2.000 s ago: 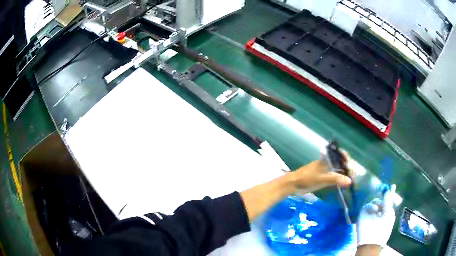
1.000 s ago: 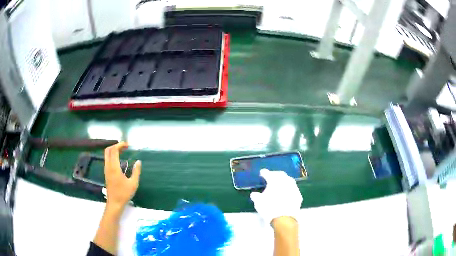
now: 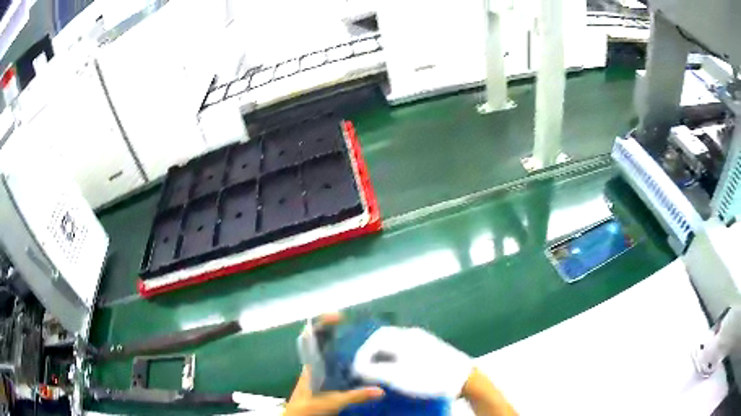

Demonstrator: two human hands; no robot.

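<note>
A blurred phone unit with a blue face [image 3: 343,348] is held tilted up between my hands at the bottom centre. My bare left hand [image 3: 335,400] grips it from below and the left. My white-gloved right hand [image 3: 422,361] lies against its blue face; its fingertips are blurred, so its grip is unclear. Shiny blue film [image 3: 406,404] shows below the glove, cut off by the bottom edge. Another blue-faced phone unit [image 3: 591,249] lies flat on the green belt at the right.
The black component tray [image 3: 260,188] sits on a red-edged base beyond my hands. A grey open frame [image 3: 164,372] lies between two dark guide bars [image 3: 175,337] at lower left. White posts [image 3: 549,89] stand beyond the belt. The white work sheet [image 3: 605,349] is at lower right.
The view has turned. My left hand, open near the grey frame before, now holds a phone unit. My gloved hand has come close beside it, away from the unit on the belt.
</note>
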